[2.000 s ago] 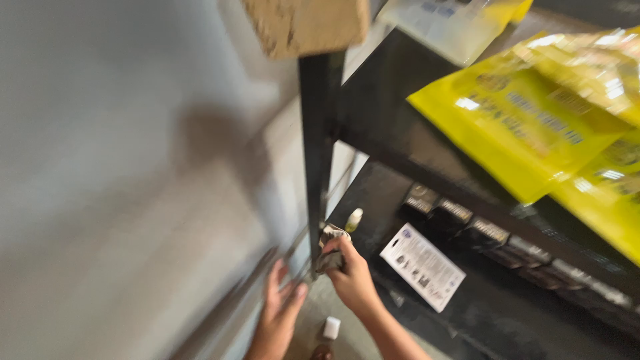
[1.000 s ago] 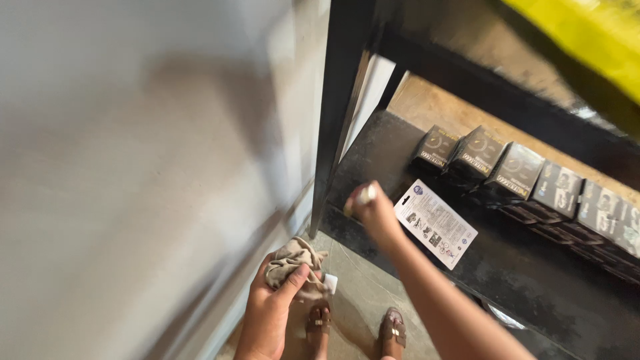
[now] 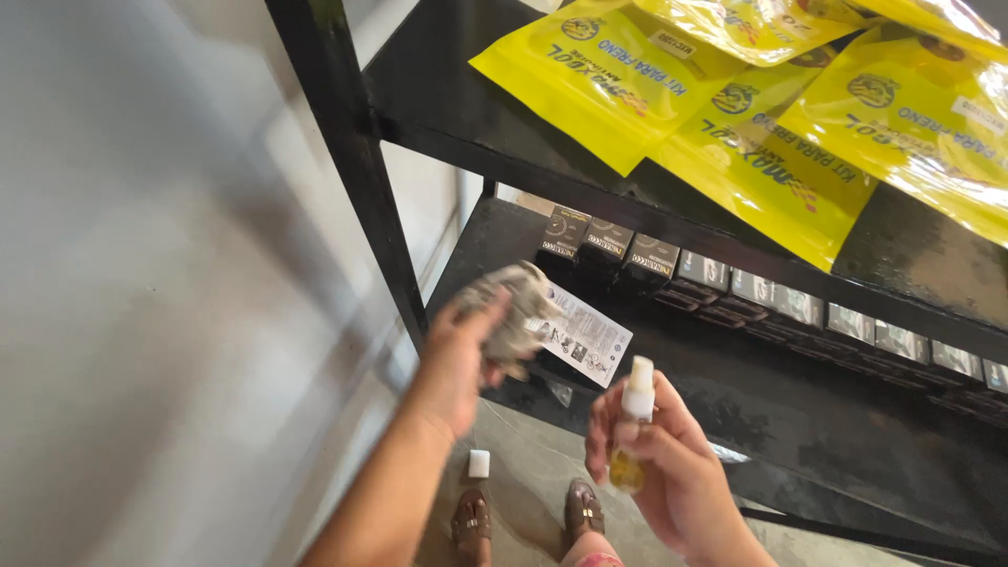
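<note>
My left hand (image 3: 465,362) grips a crumpled grey-beige cloth (image 3: 516,315), a little blurred, over the left end of the lower black shelf. In my right hand (image 3: 661,453) is a small clear spray bottle (image 3: 630,465) of yellow liquid with a white nozzle, held upright in front of the shelf edge. A white printed blister card (image 3: 587,335) lies on the lower shelf (image 3: 740,366), between and beyond my hands; the cloth covers part of its left side.
Yellow brake-kit pouches (image 3: 614,79) lie on the upper shelf. Small dark boxes (image 3: 650,260) line the lower one. A black metal post (image 3: 354,150) stands beside the grey wall (image 3: 157,276). On the floor are a small white object (image 3: 479,464) and my sandalled feet (image 3: 583,508).
My right hand, which held the cloth at first and later was over the lower shelf, is now in front of it with the bottle. My left hand has raised the cloth towards the shelf.
</note>
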